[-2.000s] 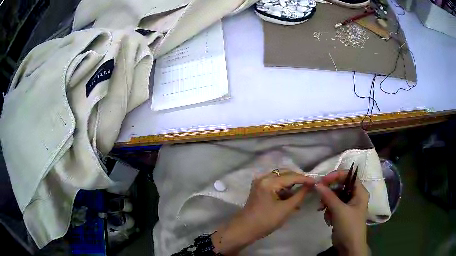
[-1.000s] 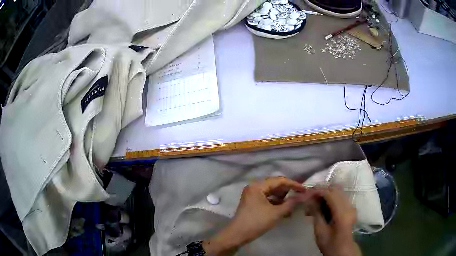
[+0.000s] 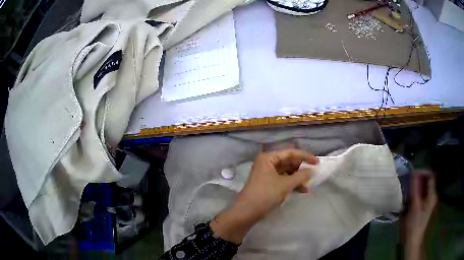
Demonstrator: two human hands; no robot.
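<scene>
The cream garment (image 3: 351,188) lies across my lap below the table edge, its stitched border curving at the right. A white button (image 3: 227,173) sits on it, left of my hand. My left hand (image 3: 274,177) pinches the garment near its upper stitched edge between thumb and fingers. My right hand (image 3: 419,208) is raised at the far right, beyond the garment and away from it. It is blurred, with the fingers pointing up. No needle, thread or tool can be made out in it.
More cream garments with a black label (image 3: 107,69) are heaped at left. A paper sheet (image 3: 201,61) and brown mat (image 3: 305,38) with tiny pale pieces lie on the table. A yellow tape (image 3: 264,121) runs along its edge. A clear tub (image 3: 402,163) is partly hidden at right.
My right hand has moved away from my left hand to the far right. The dark tool seen in it earliest no longer shows. The garment's right part is spread wider.
</scene>
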